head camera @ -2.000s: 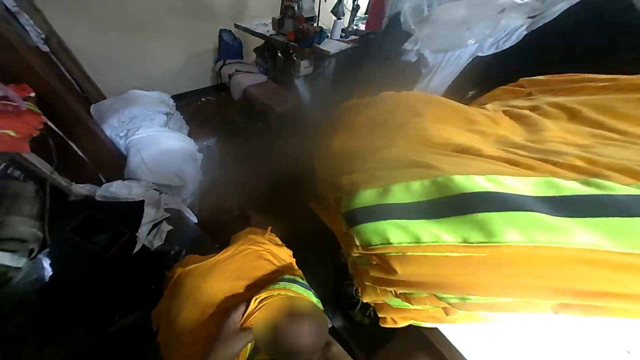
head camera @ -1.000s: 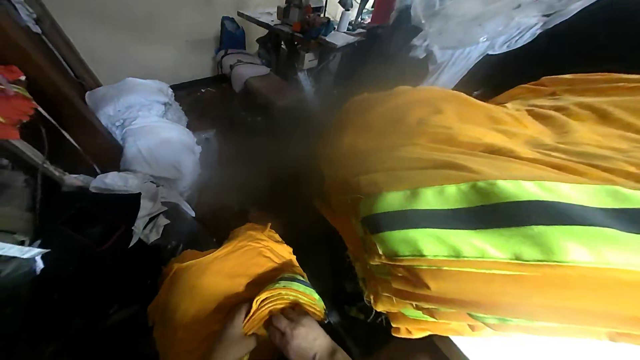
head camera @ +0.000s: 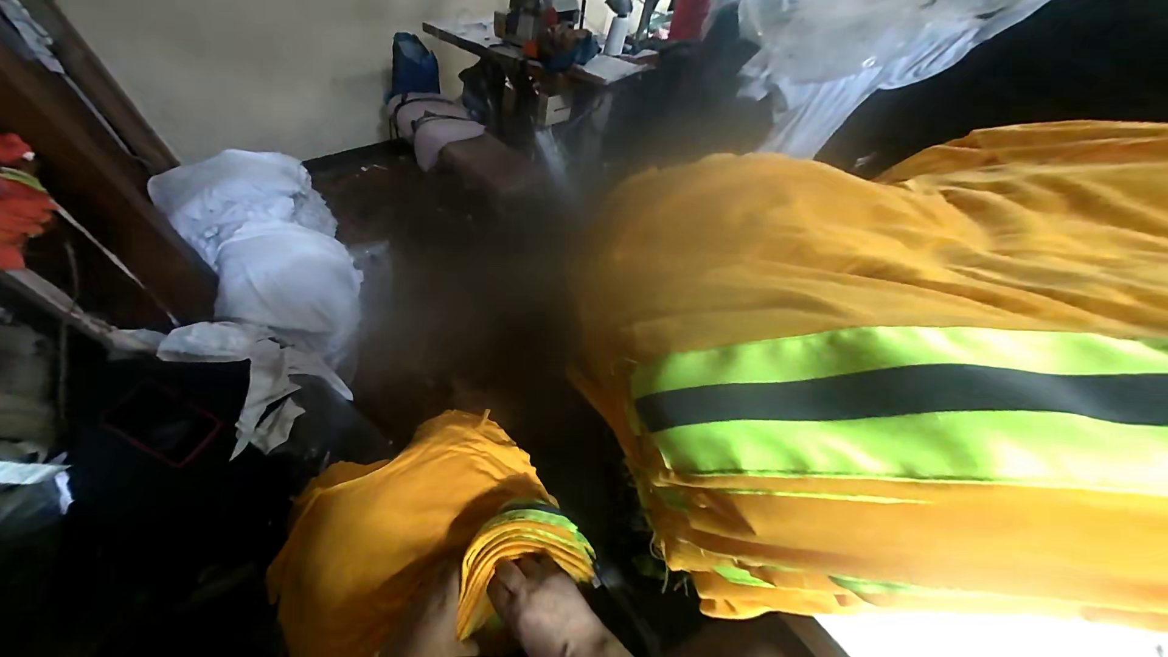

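At the lower middle lies an orange fabric bundle (head camera: 392, 520) with layered, folded edges and a lime and dark stripe. My right hand (head camera: 552, 607) grips the layered edges with its fingers curled into the folds. My left hand (head camera: 433, 611) is against the bundle just to the left, its fingers mostly hidden by the cloth. On the right, a large stack of orange fabric pieces (head camera: 876, 246) carries a lime and dark reflective-style band (head camera: 894, 392); its cut edges show loose threads.
White sacks (head camera: 283, 265) stand on the floor at the left beside a wooden frame (head camera: 100, 155). A worktable (head camera: 474, 38) with a machine and thread cone is at the back. Translucent plastic (head camera: 821, 64) hangs behind the stack. A bright surface (head camera: 995, 636) lies under the stack.
The right hand's fingers have moved into the folded edges of the small bundle. The large stack stays where it was.
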